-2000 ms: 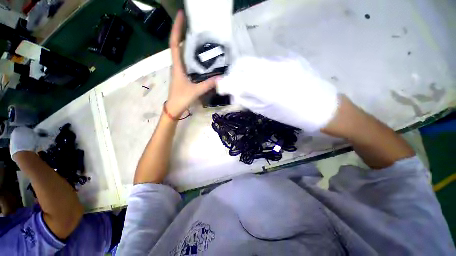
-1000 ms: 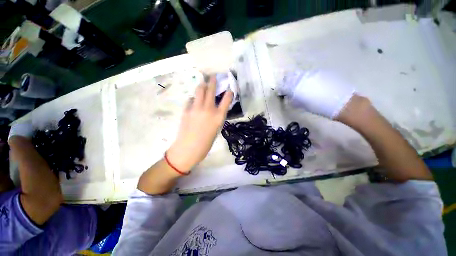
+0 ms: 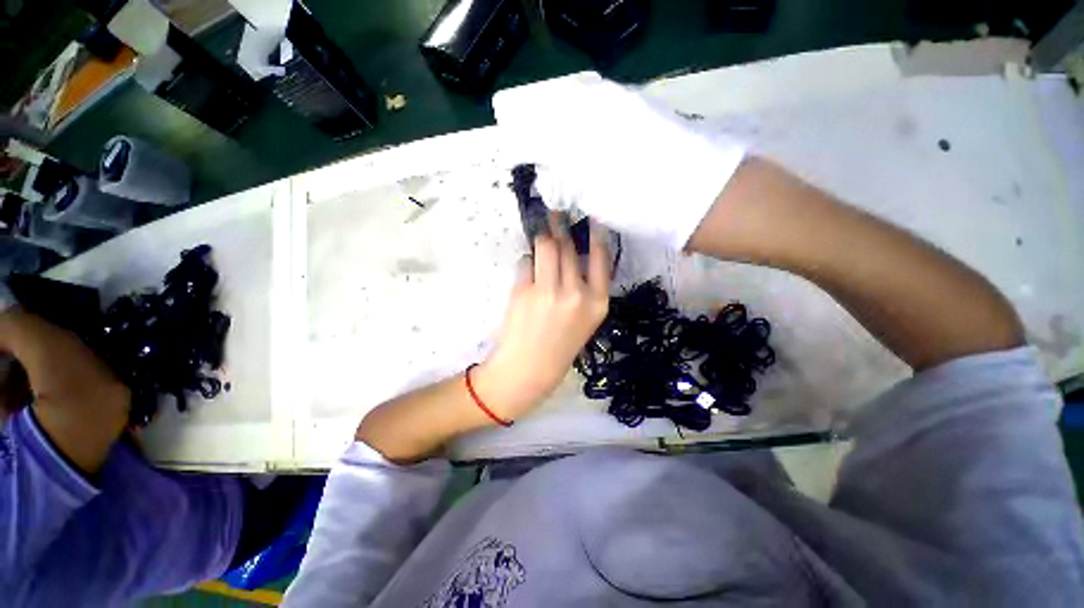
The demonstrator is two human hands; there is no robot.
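My bare left hand, with a red wristband, has its fingers against a black packaging box on the white bench. My right hand, in a white glove, reaches across over the box top and hides most of it; its fingertips and anything in them cannot be made out. A narrow dark piece shows between the hands; whether it is cable or box edge is unclear. A loose heap of coiled black cables with small white tags lies on the bench nearer my body.
The white bench has a green conveyor beyond it, carrying black boxes, some with white flaps up, and grey-white rounded items. At left, a person's arm is beside another cable heap.
My right hand has moved left from beside the box to over it. My left hand's fingers have shifted to the box's near side. The white lid flap is no longer clearly distinguishable. Conveyor items have moved right.
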